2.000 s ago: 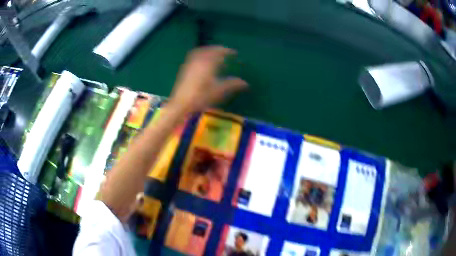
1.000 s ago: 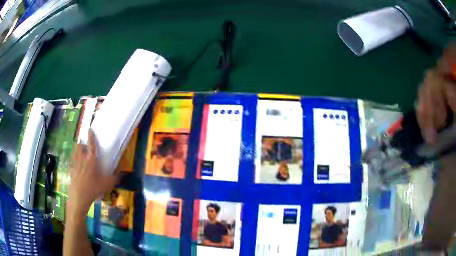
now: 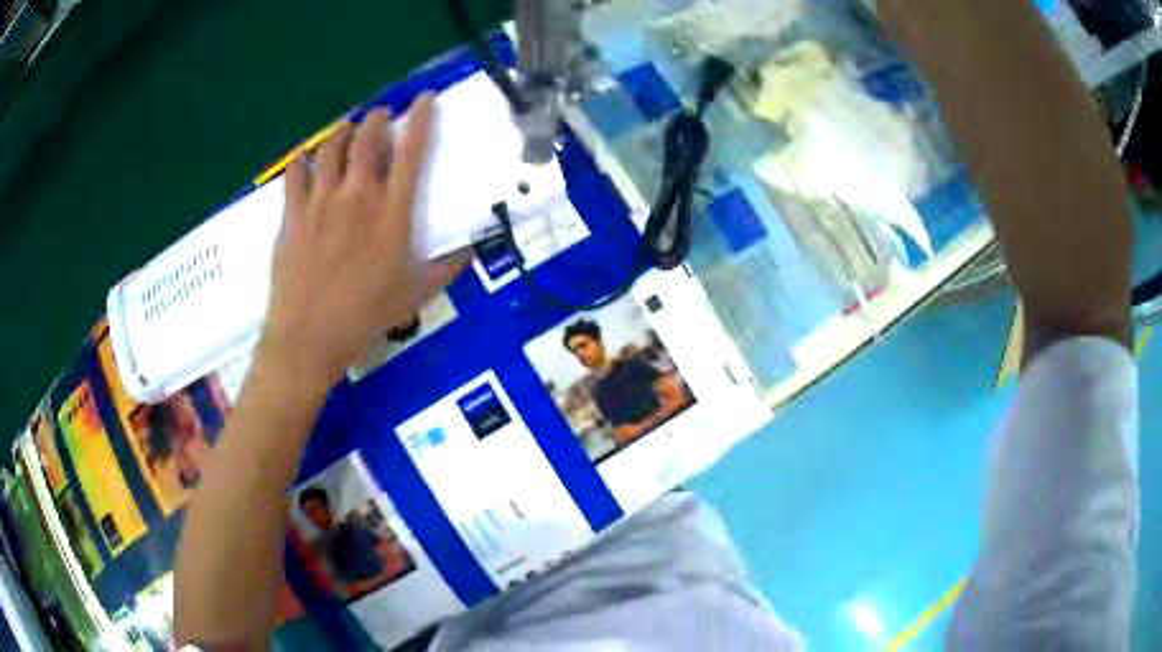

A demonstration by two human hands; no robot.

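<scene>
A long white housing (image 3: 204, 299) with vent slots lies on the printed blue mat (image 3: 561, 478). My left hand (image 3: 351, 217) is bare and lies over the housing's middle, fingers spread, holding it. The metal nose of the power screwdriver (image 3: 542, 96) is at the housing's right end, beside small holes; whether it touches is unclear. A black cord (image 3: 682, 178) leaves that end and lies bundled on the mat. My right forearm reaches up past the top edge, and my right hand is out of the picture.
A crumpled whitish cloth or glove (image 3: 835, 127) lies at the mat's worn, film-covered right end. The dark green conveyor (image 3: 153, 140) runs behind the mat. A blue-green floor (image 3: 816, 510) shows in front. Part of a pale device shows at the top right.
The housing has moved right along the mat, with my left hand now over it. The screwdriver nose is now at its end. The view has turned and shifted right.
</scene>
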